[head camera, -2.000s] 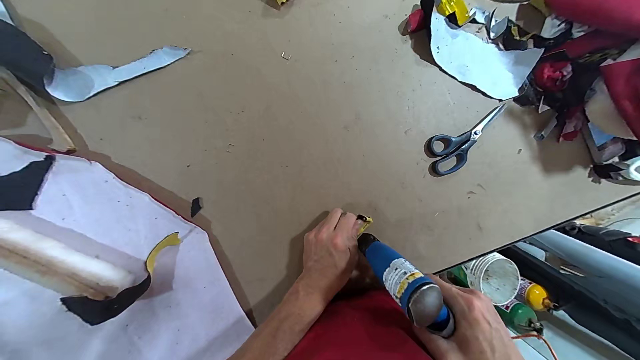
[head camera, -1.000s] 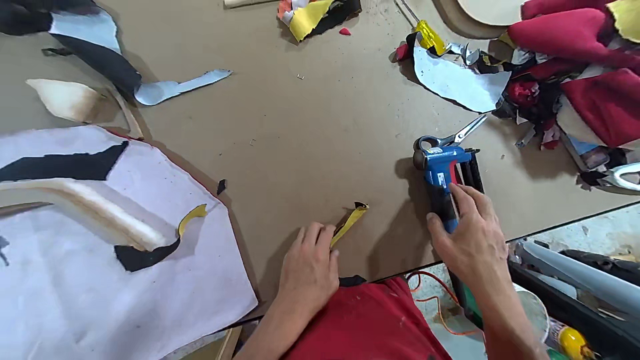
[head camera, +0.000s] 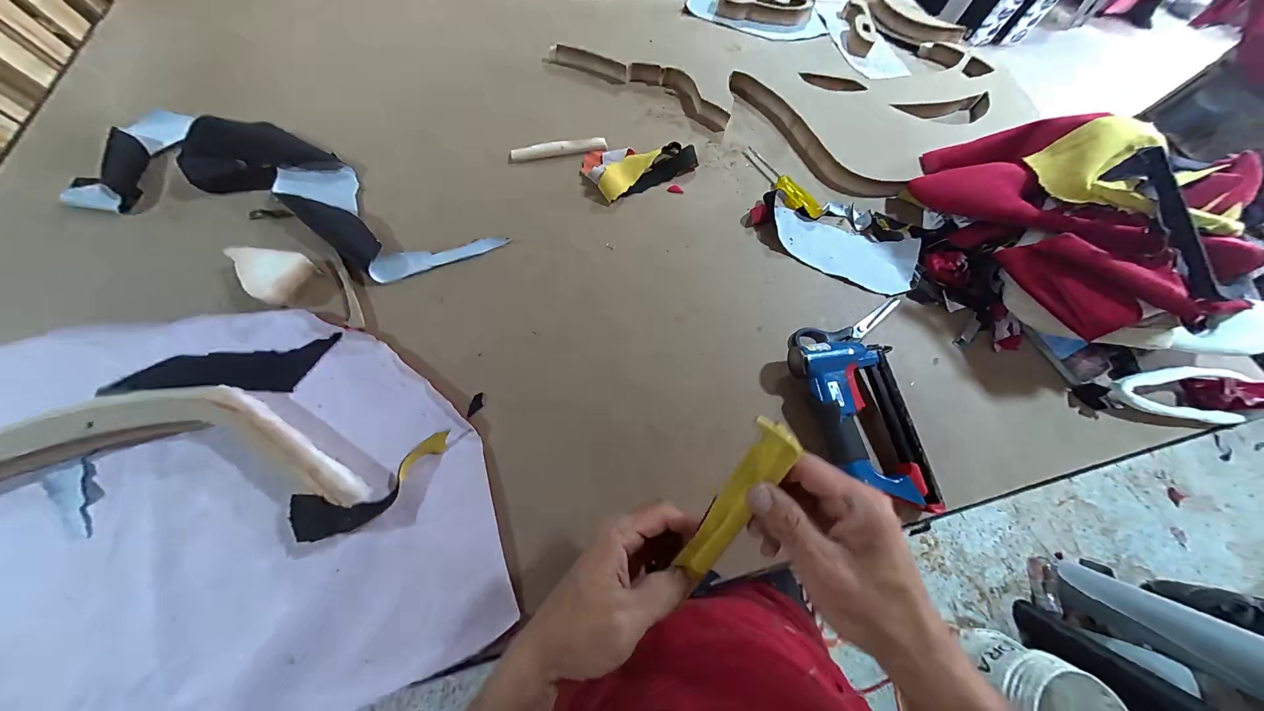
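A narrow piece covered in yellow fabric (head camera: 739, 502) is held up at the near edge of the table. My left hand (head camera: 620, 583) grips its lower end, with the thumb on top. My right hand (head camera: 839, 543) pinches its upper end between thumb and fingers. Just beyond my right hand, a blue pneumatic stapler (head camera: 839, 395) lies on the table, its head against the dark-handled scissors (head camera: 851, 328). The underside of the yellow piece is mostly hidden by my hands.
White fabric (head camera: 395, 612) lies at the left under a curved foam-covered piece (head camera: 237, 405). Red, yellow and black scraps (head camera: 1076, 227) are heaped at the right, near a yellow-handled screwdriver (head camera: 795, 196). Cut wooden shapes (head camera: 820, 148) lie at the far side. A white bucket (head camera: 1037, 676) stands below the edge.
My right hand has let go of the stapler, which now lies on the table, and holds the yellow piece's upper end. Both hands have raised the piece. The view has shifted and takes in more table.
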